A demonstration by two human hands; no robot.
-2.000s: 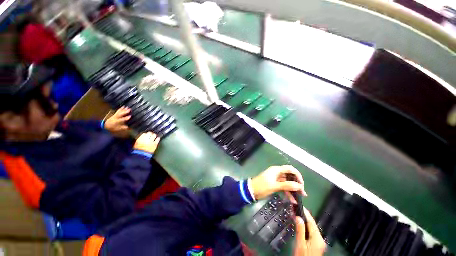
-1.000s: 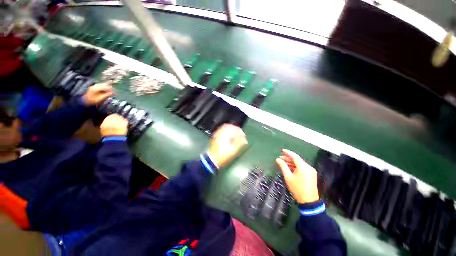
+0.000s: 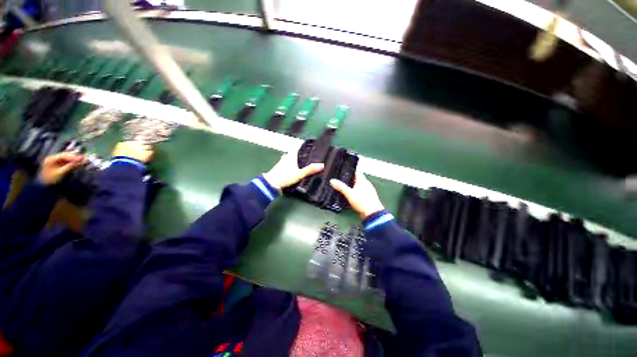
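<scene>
My left hand (image 3: 290,171) and my right hand (image 3: 358,195) are on either side of a block of black case pieces (image 3: 325,173) lying side by side at the bench's white strip (image 3: 237,130). Both hands grip the block from its two sides, thumbs on top. Whether the pieces touch the bench is hard to tell. A few assembled remote controls (image 3: 340,258) with rows of small buttons lie nearer me, beside my right forearm.
A long row of black back shells (image 3: 503,240) lies at the right. Green circuit boards (image 3: 285,104) with dark ends are spaced beyond the strip. Small metal parts (image 3: 147,130) lie in heaps at the left, by a neighbouring worker's hands. A pale post (image 3: 164,66) slants over the bench.
The view has swung to the right. My hands, one second ago apart and seemingly empty, are now together on the black pieces. The neighbour's hand has moved to the metal parts.
</scene>
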